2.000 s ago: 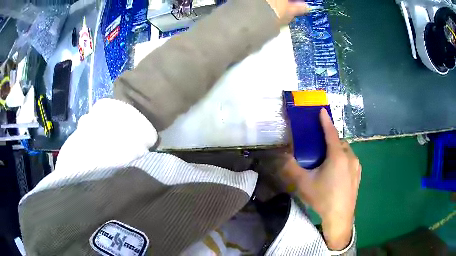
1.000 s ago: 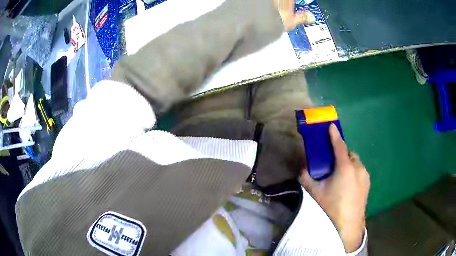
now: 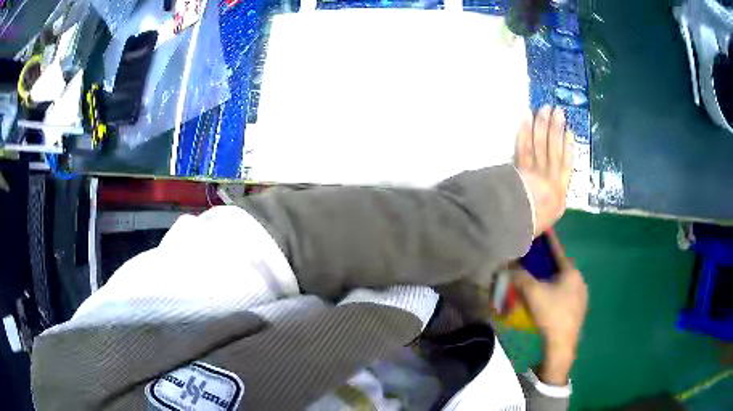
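A large plain white mat [image 3: 386, 96] lies on blue printed plastic sheeting [image 3: 563, 68] on the bench. My left hand [image 3: 546, 164] lies flat, fingers together and pointing away from me, over the mat's right edge and the sheeting near the bench's front edge. It holds nothing that I can see. My right hand [image 3: 554, 301] is below the bench edge, blurred, gripping the dark blue tool [image 3: 540, 261], which is partly hidden by my left hand and sleeve. Something red, white and yellow shows blurred beside the right hand.
A dark phone [image 3: 133, 76] and a yellow-black cutter [image 3: 96, 115] lie at the left by clear plastic. A white camera unit [image 3: 707, 56] is cut off at the upper right. A dark round thing [image 3: 526, 14] sits at the mat's far right corner. A blue stool [image 3: 711, 281] stands lower right.
My left hand has come down from the sheeting's far part to its near edge. The blue tool has turned and is now partly covered. The view has shifted, showing more of the mat.
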